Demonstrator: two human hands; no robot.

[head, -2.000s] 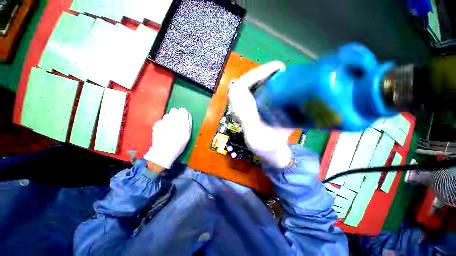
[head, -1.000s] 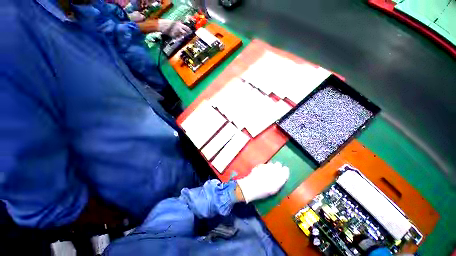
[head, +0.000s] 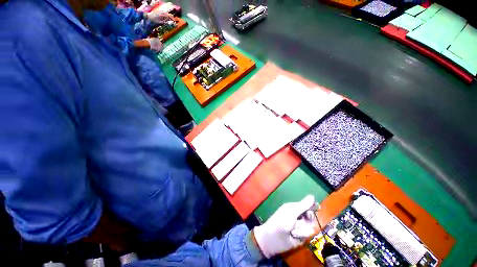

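The circuit board assembly (head: 361, 234) lies on the orange-brown fixture (head: 439, 232) at the lower right, its silver-white heat sink (head: 389, 227) along the upper right side. The electric screwdriver's dark nose (head: 331, 252) enters from the bottom edge, its thin bit pointing up to the fingertips of my left hand (head: 285, 227). My left hand is white-gloved, left of the board, fingers bent together at the bit tip; whether a tiny screw is between them cannot be seen. My right hand is out of the picture. The black screw tray (head: 342, 143) sits above the fixture.
Pale sheets (head: 264, 128) lie on a red panel (head: 277, 180) left of the tray. A neighbouring worker's blue smock (head: 125, 125) fills the left. Further up are another board on a fixture (head: 206, 97), a unit on the dark green surface (head: 248, 16) and more pale sheets (head: 444, 34).
The view has swung left since the first frame, where my right hand held the blue screwdriver. Since the second, my left hand has moved toward the board and the bit now reaches its fingertips.
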